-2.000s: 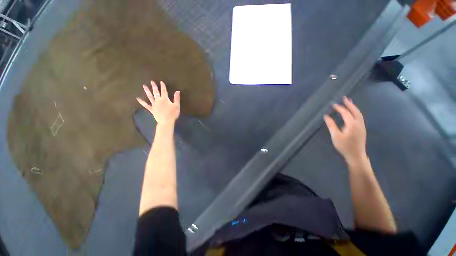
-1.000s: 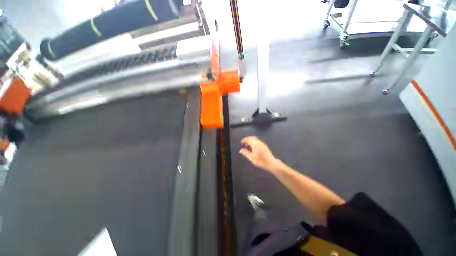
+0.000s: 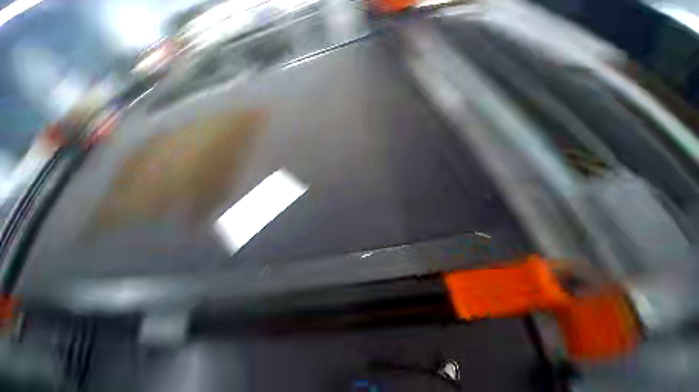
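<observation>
The frame is strongly blurred. A brown leather hide (image 3: 180, 172) lies on the dark grey cutting bed (image 3: 368, 153), left of the picture's middle; its outline is smeared. A plain white sheet (image 3: 262, 210) lies on the bed close to the hide's right side. Neither my left hand nor my right hand is in the picture.
The bed's near edge rail (image 3: 322, 277) runs across the lower picture. Orange end covers (image 3: 502, 289) stand at its right end. A long grey rail (image 3: 490, 130) borders the bed's right side. Blurred equipment stands beyond the far edge.
My view has swung from the floor and the bed's end back across the bed. The hide and the whole sheet are back in view. My right hand has left the picture.
</observation>
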